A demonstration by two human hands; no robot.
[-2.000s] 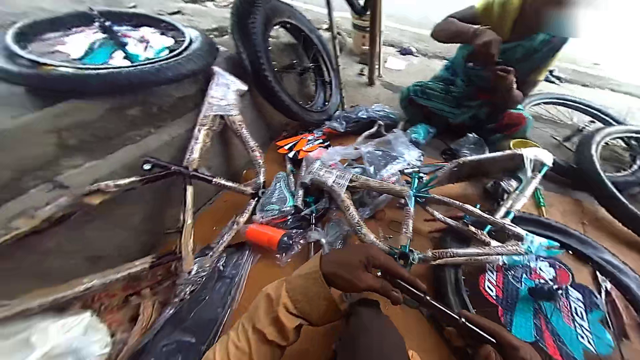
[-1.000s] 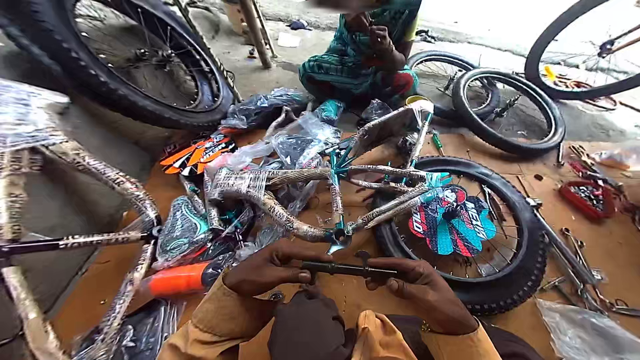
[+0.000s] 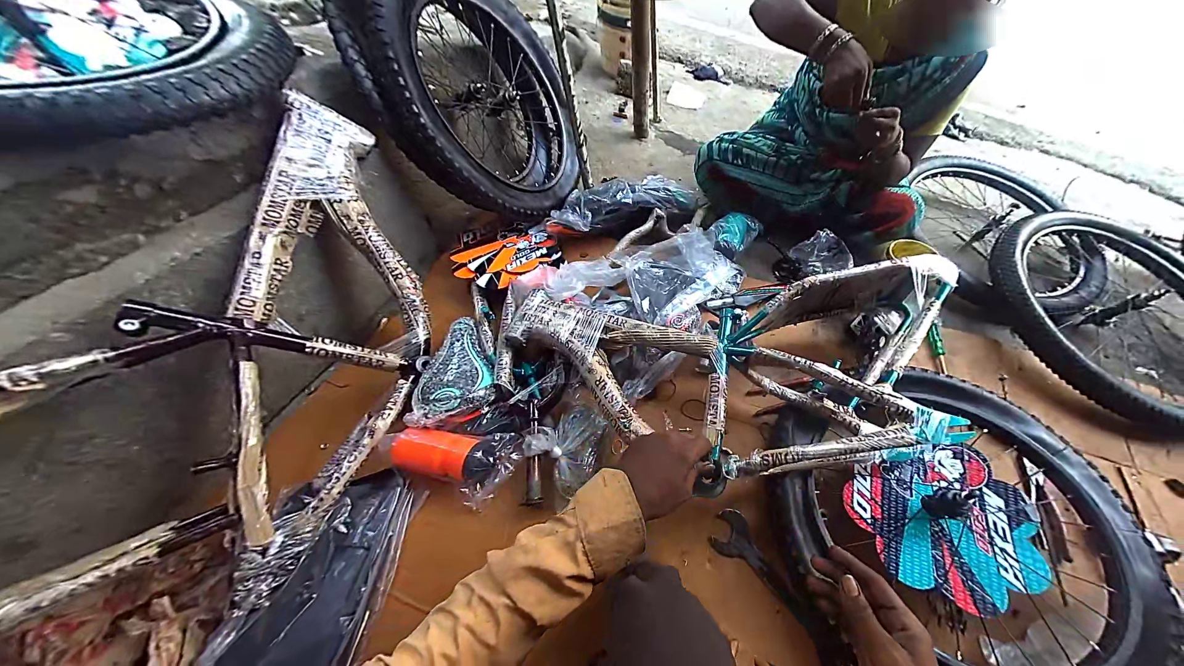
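Note:
My left hand (image 3: 661, 474) is at the bottom bracket shell (image 3: 710, 479) of a teal bicycle frame (image 3: 716, 407) wrapped in printed protective film, its fingers curled against the frame. Its fingertips are partly hidden. My right hand (image 3: 869, 612) is by the near edge of a fat-tyred wheel (image 3: 794, 518), fingers apart, with nothing visible in it. Between the hands an open-end spanner (image 3: 738, 541) lies on the cardboard, its handle running toward the tyre. The wheel lies flat under the frame's rear end and bears a colourful printed disc (image 3: 953, 527).
Another wrapped bicycle frame (image 3: 254, 370) stands at the left. Plastic-wrapped parts, a bagged saddle (image 3: 455, 375) and an orange cylinder (image 3: 435, 453) lie on the cardboard. Fat-tyred wheels (image 3: 462, 92) lean behind. A person (image 3: 805, 139) sits beyond, near more wheels (image 3: 1091, 314).
My hands, together on a thin dark metal rod one second ago, are now apart. The left is at the frame's bottom bracket, the right by the wheel. The rod no longer shows. The view has swung left.

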